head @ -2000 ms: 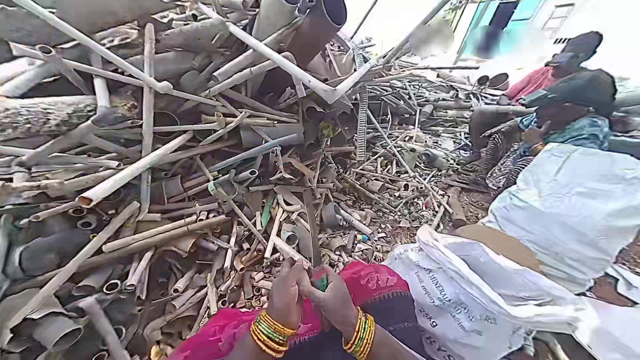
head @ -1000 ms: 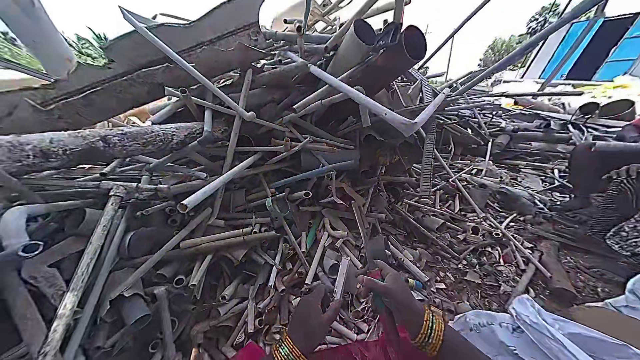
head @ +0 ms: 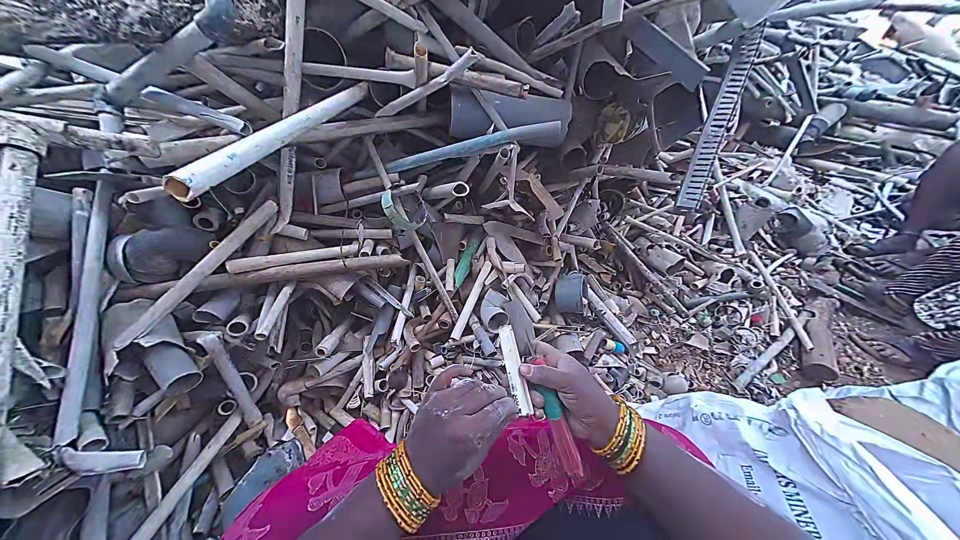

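My left hand point(head: 461, 427), dusted with pale powder, holds the lower end of a short white plastic pipe piece point(head: 516, 371). My right hand point(head: 570, 390) is closed round a tool with a red and green handle point(head: 553, 405), and its thumb lies near the pipe piece. A flat grey blade-like part point(head: 519, 322) stands up behind the white piece; whether it belongs to the tool I cannot tell. Both hands are close together above the pink cloth point(head: 480, 487) on my lap.
A large heap of scrap plastic pipes point(head: 322, 270) fills the space ahead and to the left. A printed white sack point(head: 750, 442) lies at the right, by a short thick cylinder point(head: 820, 341). Part of another person point(head: 934, 202) shows at the right edge.
The view has tipped down towards the hands and the heap. Two seconds ago the hands were together low over the lap; now the white piece shows upright between them.
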